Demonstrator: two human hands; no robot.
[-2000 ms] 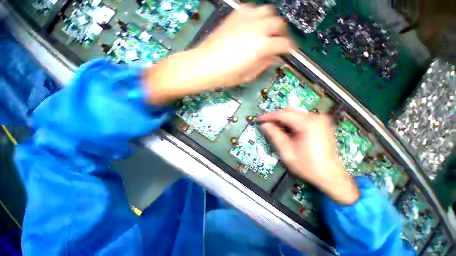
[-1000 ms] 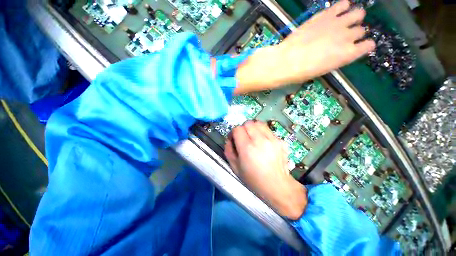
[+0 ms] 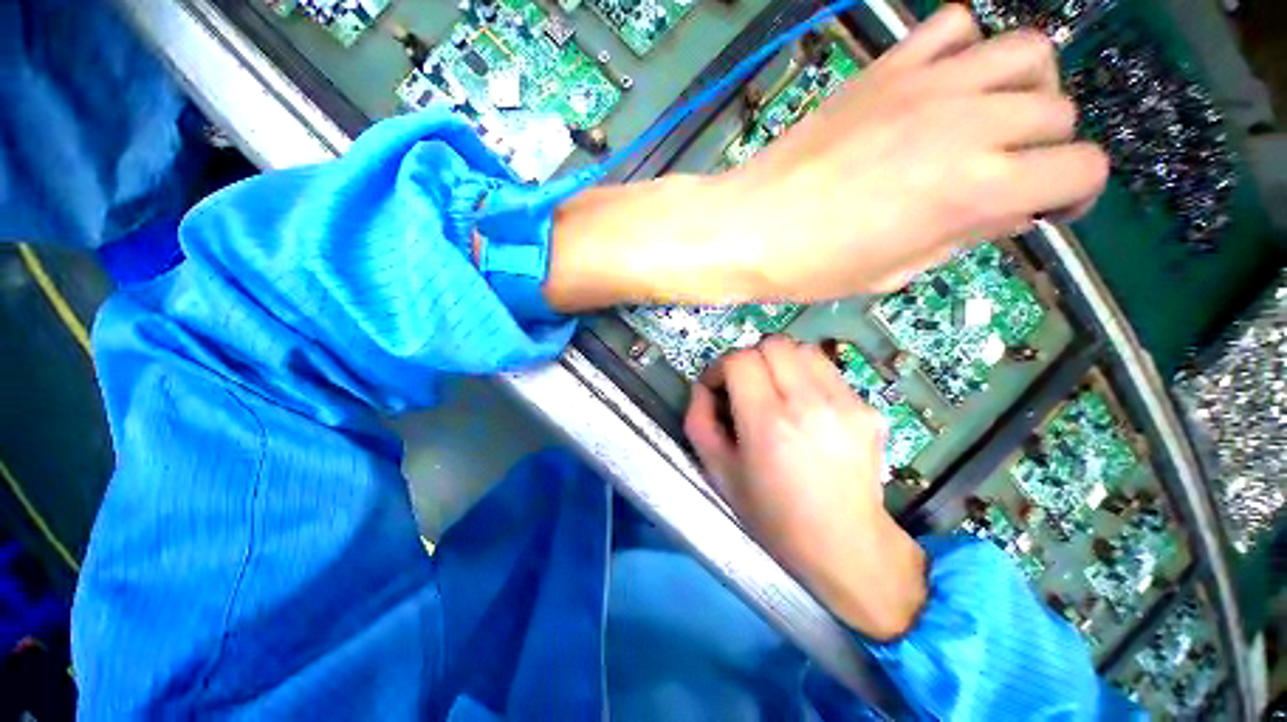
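Observation:
My bare left hand [image 3: 974,141] reaches across the carrier, over the far rail and beside a heap of dark metal components [image 3: 1150,120]. Its fingers are bent downwards and their tips are hidden. A blue band and cord show at this wrist. My bare right hand [image 3: 805,451] is lower down, fingers curled at the near boards of the same carrier. Its fingertips are hidden, so I cannot tell what either hand holds. A green circuit board [image 3: 963,322] lies below my left hand. Another board [image 3: 713,333] is partly hidden between my hands.
More boards sit in carriers at upper left [image 3: 508,71] and lower right [image 3: 1073,459]. Metal rails run along the near side [image 3: 635,473] and far side [image 3: 1129,353]. A pale silver component heap [image 3: 1249,423] lies at the right on the green mat.
My left hand has moved from over the boards out to the far rail and component heap. My right hand has moved towards the near rail. The view has shifted too.

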